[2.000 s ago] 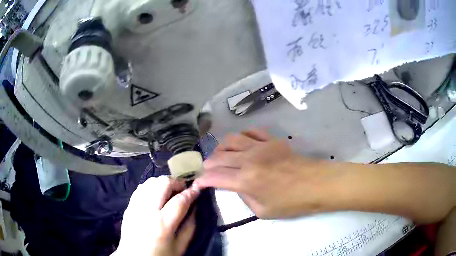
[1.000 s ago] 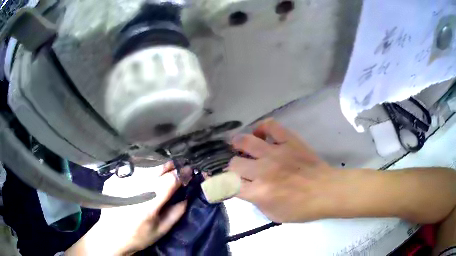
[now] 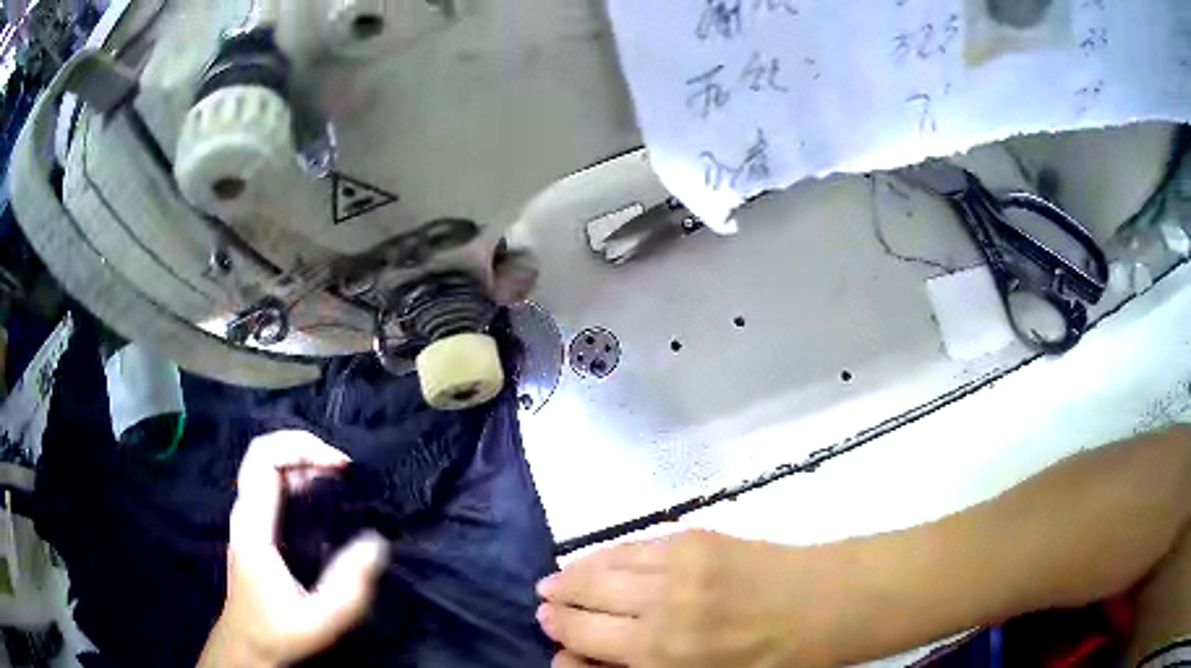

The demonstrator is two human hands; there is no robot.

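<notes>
The dark garment (image 3: 431, 522) lies spread below and left of the machine head, its right edge running down from the tension dial (image 3: 460, 371). My left hand (image 3: 294, 561) is over the cloth, slightly blurred, with thumb and forefinger apart and nothing seen between them. My right hand (image 3: 640, 607) rests at the garment's right edge near the bottom, fingertips touching the cloth; whether it grips the edge I cannot tell. The needle and presser foot are hidden behind the dial and machine head (image 3: 457, 118).
Thread snips (image 3: 640, 235) lie on the machine bed (image 3: 784, 287), partly under a handwritten paper (image 3: 862, 91). Black-handled shears (image 3: 1012, 255) and a white block (image 3: 968, 313) lie at the right. A thread spool (image 3: 144, 392) stands left. A curved grey arm (image 3: 144, 307) crosses the left side.
Both hands have moved from beside the dial down towards the wearer, and my left hand has opened. More garment and the round plates on the bed now show. The view has shifted back from the machine head.
</notes>
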